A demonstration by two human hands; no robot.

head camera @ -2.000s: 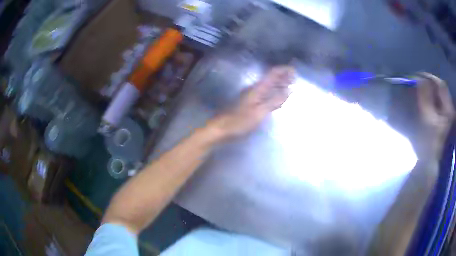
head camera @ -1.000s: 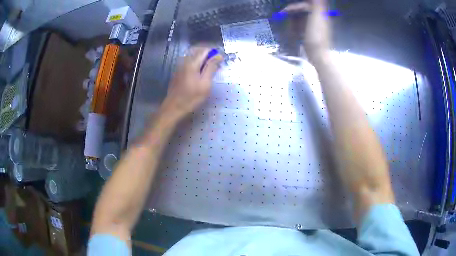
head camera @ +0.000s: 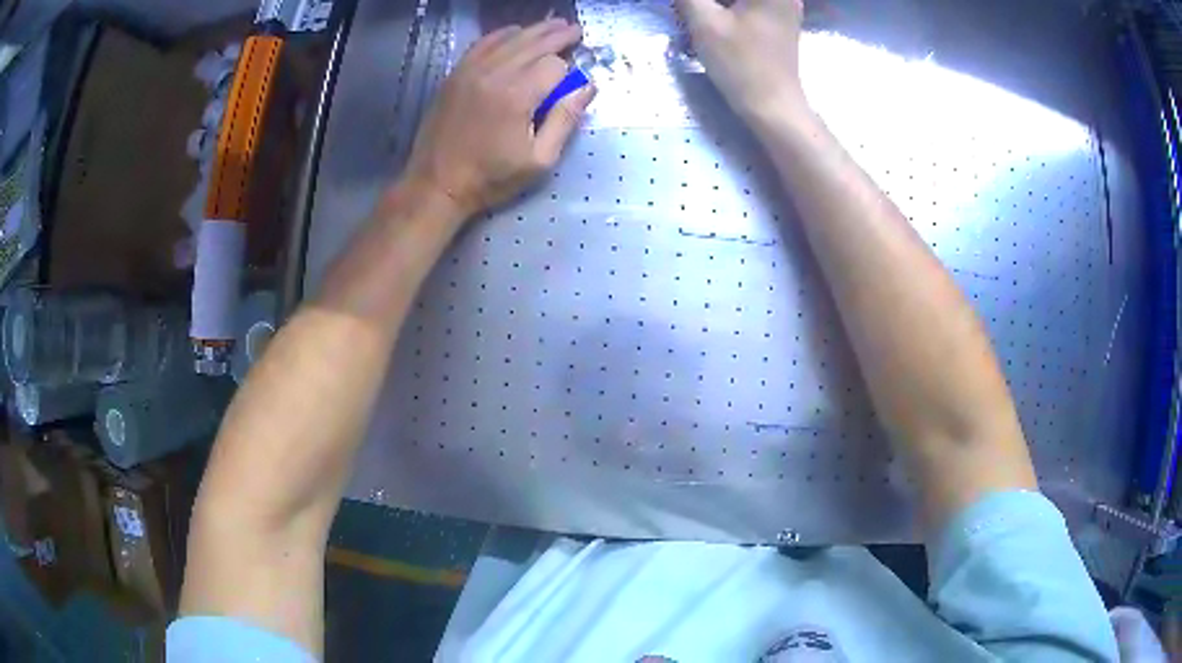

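Observation:
My left hand (head camera: 499, 117) is at the upper left of the metal table, palm down. A small blue object, perhaps a pen cap (head camera: 561, 95), is held between its thumb and fingers. My right hand (head camera: 758, 49) is at the top edge of the picture, partly cut off, so what it holds is not visible. Between the hands lies a shiny, crinkled clear plastic piece, perhaps a bag (head camera: 631, 65), in strong glare. A dark patch, perhaps part sheets, shows just above my left fingers.
The perforated metal table (head camera: 583, 311) has strong glare at the upper right. An orange-and-white cylinder (head camera: 241, 143) stands beyond its left edge. Clear rolls (head camera: 123, 421) and cardboard boxes (head camera: 136, 531) are at the lower left. Blue bars and a metal rail (head camera: 1160, 285) run along the right.
The view has shifted, so the table's upper part is now cut off. My right hand has come down beside the plastic; the blue pen seen at it is out of sight. My left hand keeps the blue object.

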